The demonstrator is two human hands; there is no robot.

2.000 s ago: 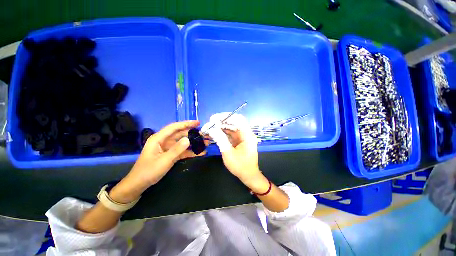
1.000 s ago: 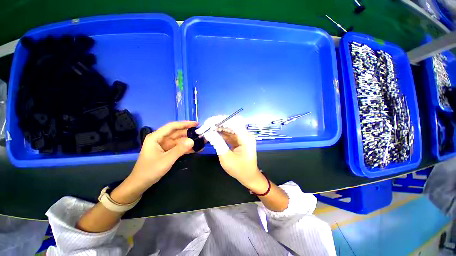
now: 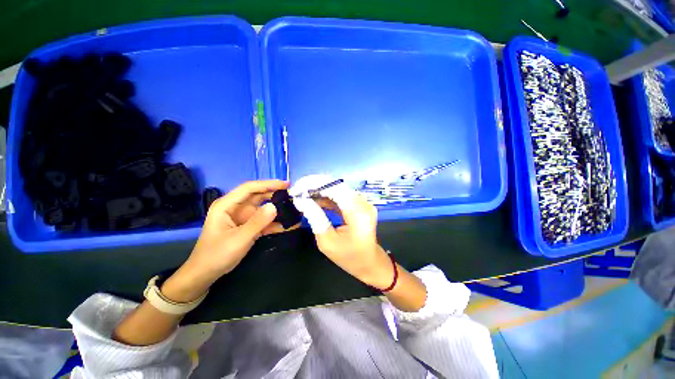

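My bare left hand (image 3: 235, 222) holds a black plastic housing (image 3: 286, 209) between thumb and fingers, over the near edge of the middle blue tray. My right hand (image 3: 346, 226), with white covering on its fingers, holds a thin metal rod (image 3: 330, 184) against the housing. The rod slants up to the right from the fingertips. The joint between rod and housing is partly hidden by the fingers. Several loose rods (image 3: 396, 191) lie in the near right part of the middle tray, and one rod (image 3: 286, 152) lies along its left side.
The left blue tray (image 3: 215, 81) holds a heap of black housings (image 3: 89, 148). A narrow right tray (image 3: 521, 185) is packed with rods (image 3: 566, 148). Behind is a green belt (image 3: 333, 9) with rod-and-housing pieces at top right. Another tray stands at far right, beside a person's grey sleeve.
The rod in my right hand has tilted flatter and shows less length. My right hand has shifted slightly left. The pieces on the belt have moved up and right.
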